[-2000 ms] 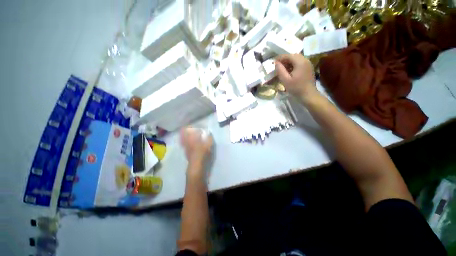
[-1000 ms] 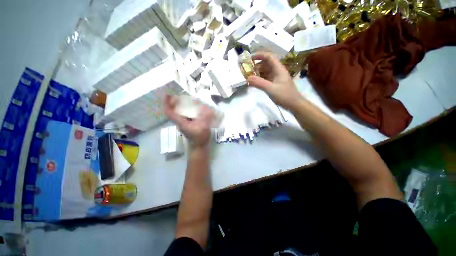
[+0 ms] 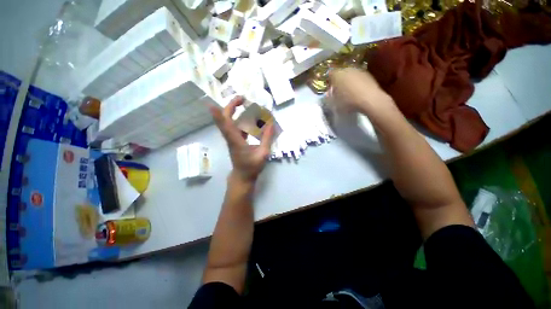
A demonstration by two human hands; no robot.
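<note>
My left hand (image 3: 243,146) holds a white carton (image 3: 254,116) between thumb and fingers. The carton's end is open and a dark cap and a golden tint show inside. My right hand (image 3: 353,90) is blurred, beside the right end of the slim white inserts (image 3: 302,130); whether it holds anything is unclear. The inserts lie fanned, dark tips towards the table edge. Loose white cartons (image 3: 323,27) lie heaped behind. Golden bottles (image 3: 417,15) lie piled at the upper right.
Packed carton rows (image 3: 151,96) stand at left, with small closed cartons (image 3: 194,161) in front. A yellow can (image 3: 124,231), black flat object (image 3: 107,184) and light blue carton (image 3: 39,199) lie at far left. A rust-brown cloth (image 3: 423,78) lies at right.
The golden bottle has left my right hand, and a dark cap now shows in the left hand's carton. My right hand has moved right. The view has shifted.
</note>
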